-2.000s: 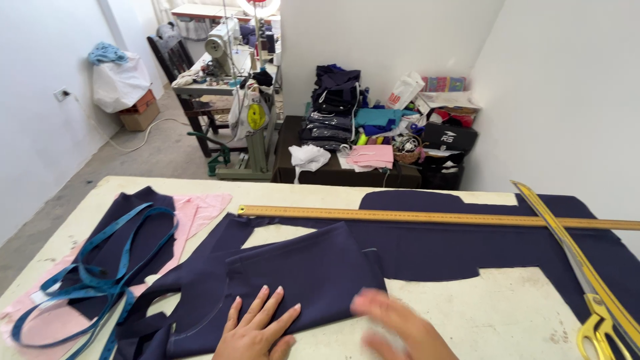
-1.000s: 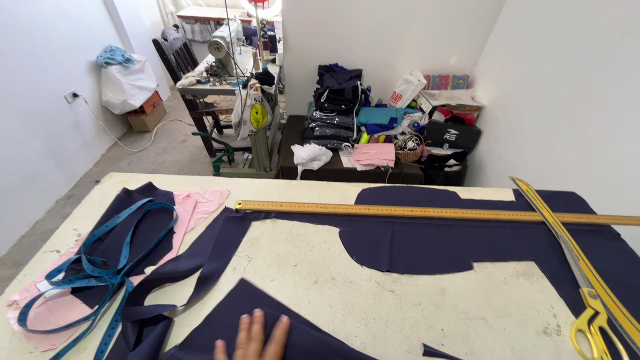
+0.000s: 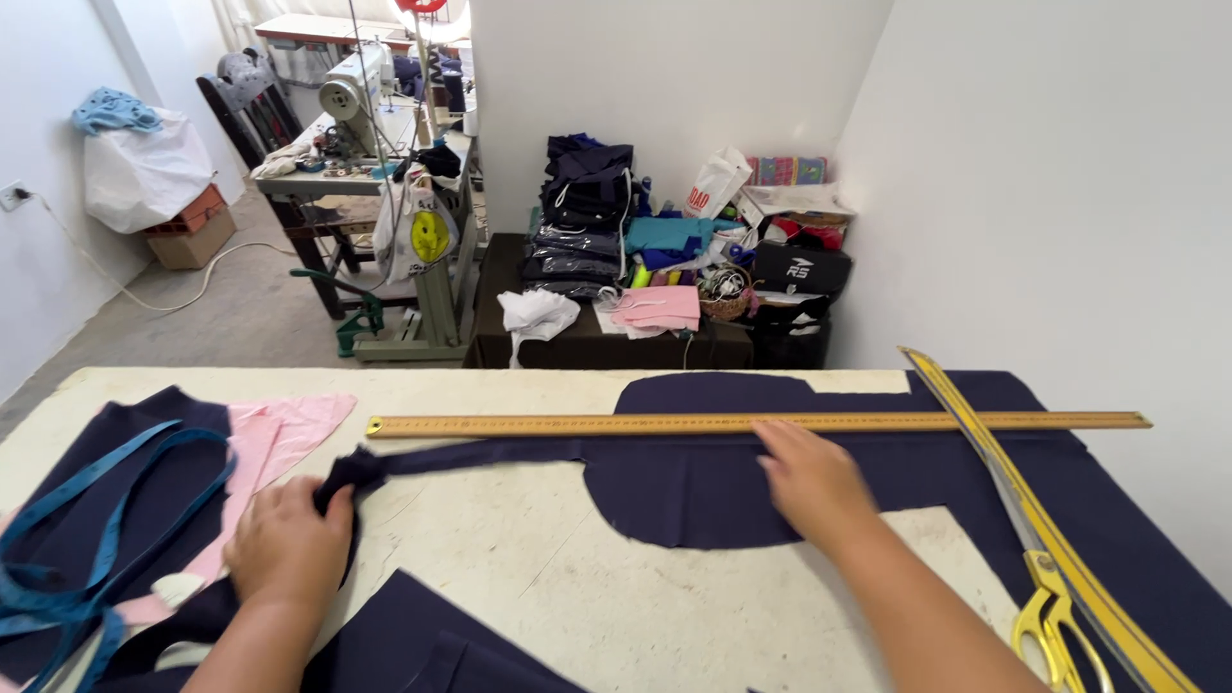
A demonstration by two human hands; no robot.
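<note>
My left hand (image 3: pixel 294 539) grips a bunched strip of navy fabric (image 3: pixel 361 472) at the table's left part; the strip runs right to a large cut navy piece (image 3: pixel 693 491). My right hand (image 3: pixel 813 476) reaches over that piece, its fingertips at the lower edge of a wooden ruler (image 3: pixel 577 424); whether they grip the ruler I cannot tell. The ruler lies across the fabric. At the right, gold-handled scissors (image 3: pixel 1044 597) lie beside a yellow curved ruler (image 3: pixel 1068 549), which crosses the wooden one. Another navy piece (image 3: pixel 433 635) lies at the near edge.
A blue tape measure (image 3: pixel 106 539) lies looped over navy and pink fabric (image 3: pixel 265 443) on the left of the cream table (image 3: pixel 539 568). Behind the table stand a sewing machine (image 3: pixel 361 91) and a low dark table (image 3: pixel 496 308) loaded with folded clothes and bags.
My left hand has moved from the navy piece near the front edge to the strip at the left, now bunched up. My right hand, out of view one second ago, is over the large piece.
</note>
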